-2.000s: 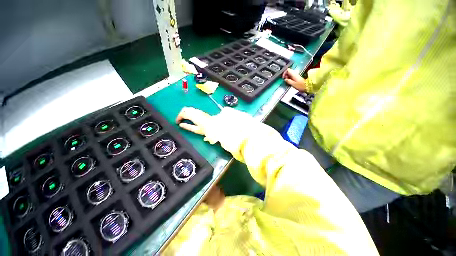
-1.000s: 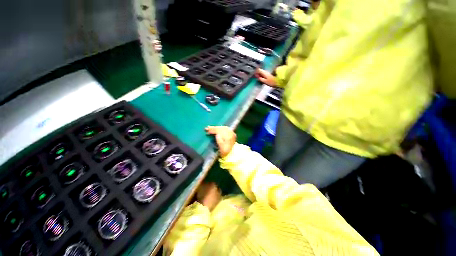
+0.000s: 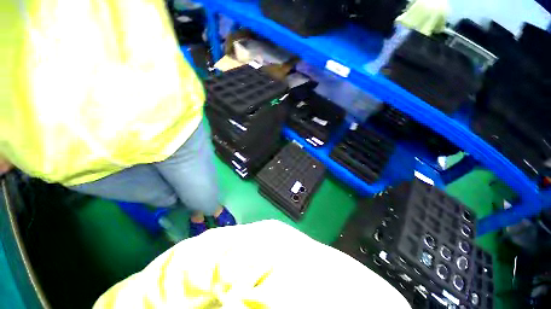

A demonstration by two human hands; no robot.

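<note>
Neither of my hands is in view; my yellow smock, overexposed to white, fills the bottom centre. Nearest at the lower right is a stack of black foam trays. Its top tray holds several round watch units towards one end, and other pockets look unfilled. A tall stack of foam trays stands at the centre left. A low stack lies on the green floor, with a white label and small round pieces on it. The picture is blurred.
A person in a yellow smock and grey trousers stands at the left, with a bit of a hand at the left edge. A blue rack with black trays runs across the back. A bench edge shows at the lower left.
The view has swung far to the right, from the bench to the floor and rack. The bench tray of lit watches and my left hand have gone out of view.
</note>
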